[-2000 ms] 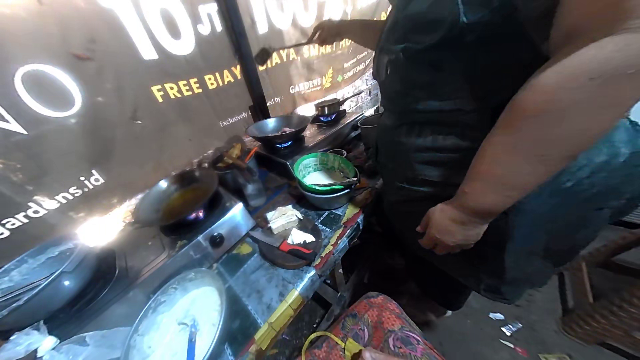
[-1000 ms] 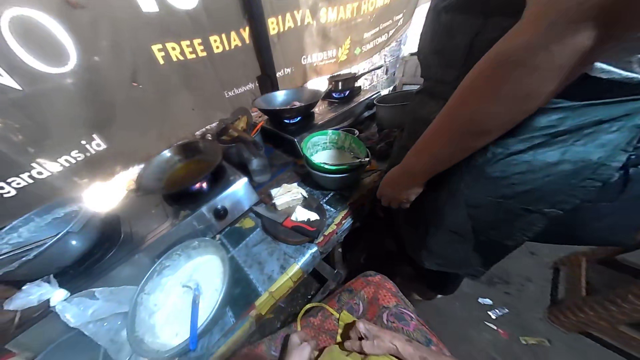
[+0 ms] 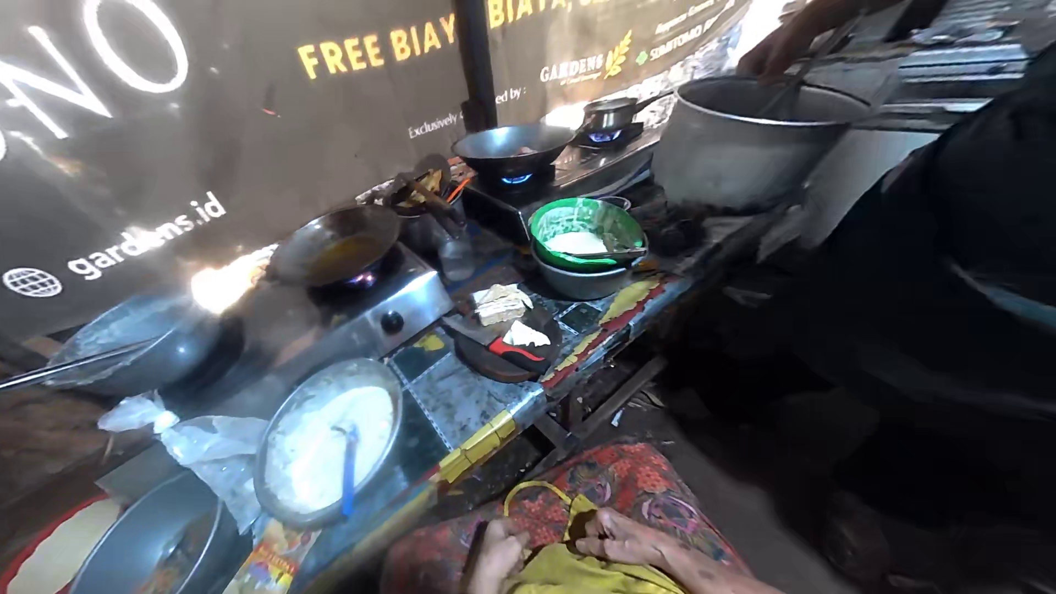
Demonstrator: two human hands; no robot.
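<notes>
Low in the view, my left hand (image 3: 500, 551) and my right hand (image 3: 619, 538) grip a yellow cloth (image 3: 577, 573) with a looped strap. Both rest over a red floral fabric (image 3: 643, 474). Up and left of them, a metal bowl of white batter (image 3: 330, 441) with a blue-handled utensil stands on the tiled counter (image 3: 470, 396). Beyond it, a round dark board (image 3: 495, 367) bears pale blocks (image 3: 502, 304) and a knife with a red and black handle (image 3: 518, 351). A green basin (image 3: 586, 235) holding white stuff sits in a grey pot (image 3: 582, 283).
A wok with oil (image 3: 342, 252) sits over a lit burner at left. Another wok (image 3: 516, 148) and a small saucepan (image 3: 609, 115) stand over blue flames behind. At right, a person's hand (image 3: 771, 58) is over a large metal pot (image 3: 742, 148). A plastic bag (image 3: 214, 450) lies at left.
The other person has moved right and back, with a hand now over the large pot. Both my hands have come into view since the earliest frame, on the yellow cloth.
</notes>
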